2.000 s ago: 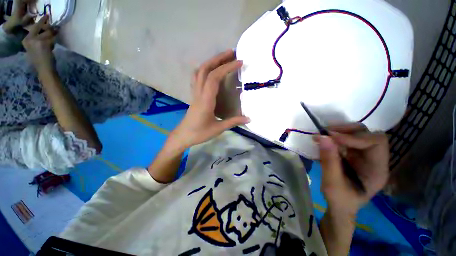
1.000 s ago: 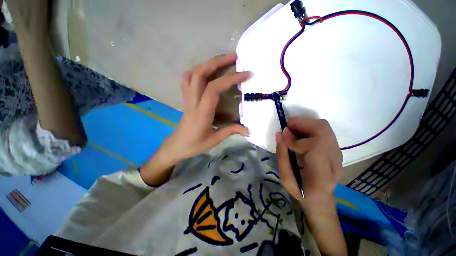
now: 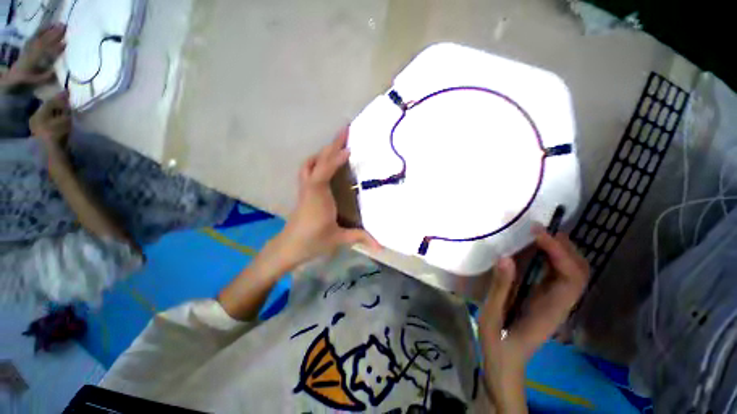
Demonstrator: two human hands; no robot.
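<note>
A glossy white panel (image 3: 469, 178) lies in front of me. A thin red-and-dark wire harness (image 3: 540, 129) curves over it in a large arc, with small black connectors (image 3: 558, 150) near the panel's edges. My left hand (image 3: 317, 209) is at the panel's left edge, fingers and thumb spread along the rim, holding it. My right hand (image 3: 543, 279) is at the lower right edge of the panel and holds a slim dark pen-like tool (image 3: 531, 277), possibly tweezers, its upper end near the panel's rim. The right fingers are close to the rim; whether they touch it is unclear.
A black grid strip (image 3: 634, 166) lies on the beige bench (image 3: 275, 81) right of the panel. Greyish stacked panels (image 3: 699, 311) with white cords are at the right edge. At the upper left, another person's hands (image 3: 50, 117) are at a similar white panel (image 3: 97, 48).
The panel appears smaller and lower in view. My right hand and the dark tool have moved from the left connector to the panel's lower right edge. My left hand stays at the left rim.
</note>
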